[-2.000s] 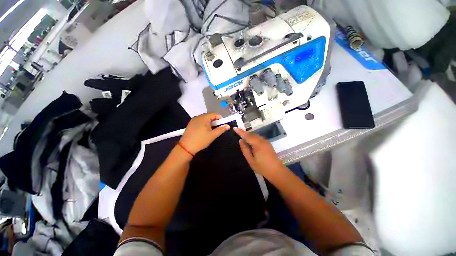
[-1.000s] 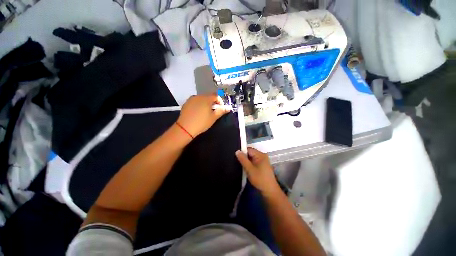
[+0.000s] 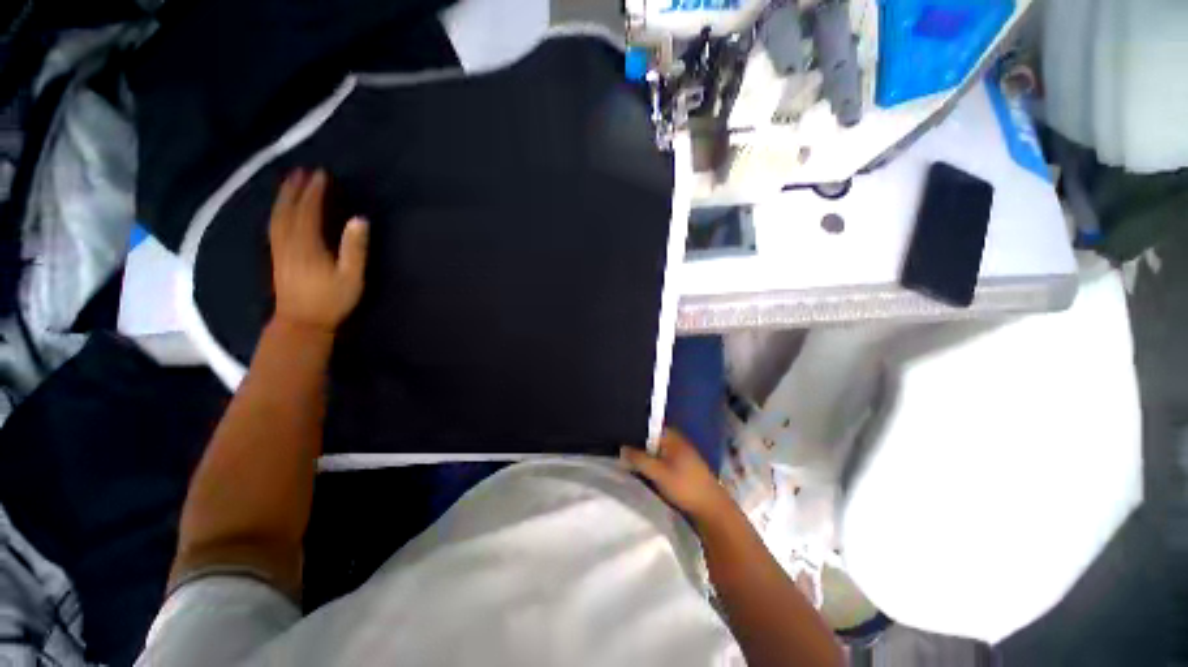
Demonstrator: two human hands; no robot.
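The black panel point(image 3: 482, 248) lies flat on a slightly larger white panel point(image 3: 672, 261), which shows as a white border around it. Its upper right corner is at the needle area point(image 3: 671, 111) of the overlock machine point(image 3: 769, 78). My left hand point(image 3: 313, 254) rests flat on the left part of the black panel, fingers apart, gripping nothing. My right hand point(image 3: 678, 472) pinches the lower right corner of the layered panels, at the table's front edge. The needle itself is too small to make out.
A black smartphone point(image 3: 948, 235) lies right of the machine. A stack of black panels point(image 3: 280, 78) lies behind left. A large white panel pile point(image 3: 1003, 456) is right of the table's front edge point(image 3: 873, 302). Grey and black fabric is at the far left.
My left hand has left the needle area and moved to the panel's left part. My right hand has slid down the right edge to the lower corner. The panels look flatter; the view has shifted.
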